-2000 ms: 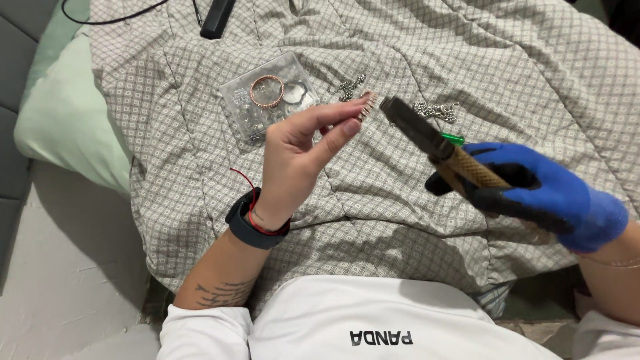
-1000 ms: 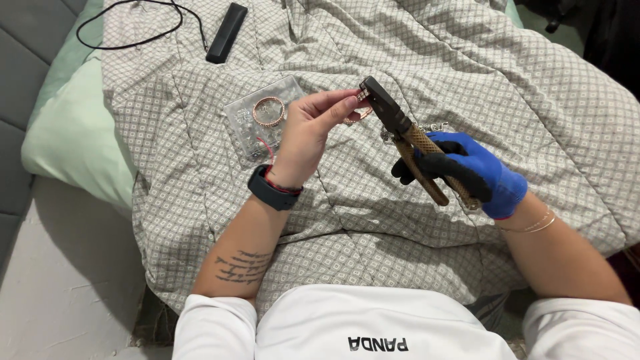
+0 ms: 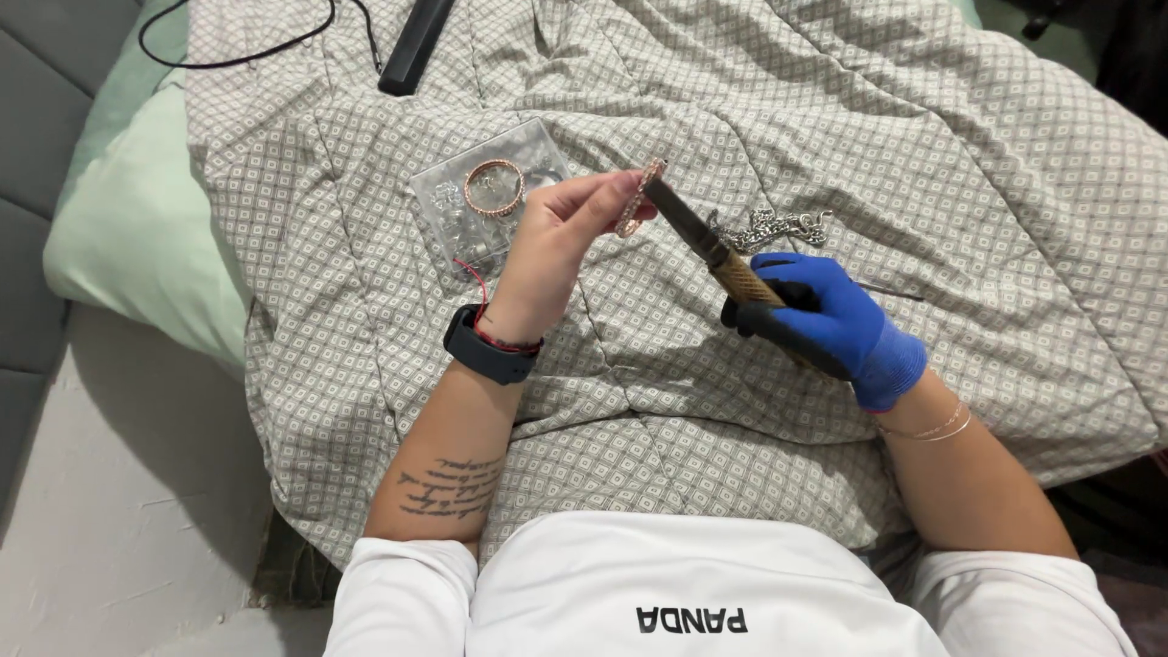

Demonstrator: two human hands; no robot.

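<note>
My bare left hand pinches a rose-gold bracelet between thumb and fingers. In a blue and black work glove, my right hand grips pliers by their tan textured handles. The dark jaws of the pliers meet the bracelet's right side; whether they bite on it cannot be told. Left of my left hand, a clear plastic box holds small shiny pieces, and a second rose-gold bracelet lies on it. A silver chain is heaped on the quilt just above my gloved hand.
A patterned quilt with folds lies under everything. Behind the box are a black bar-shaped object and a black cord. A thin metal tool shows right of the glove. A pale green pillow is at the left edge.
The pliers came from apart to the bracelet between the oldest frame and the middle one. The bracelet is now turned more upright in my left hand, and the pliers are seen narrower, with their handles less apart.
</note>
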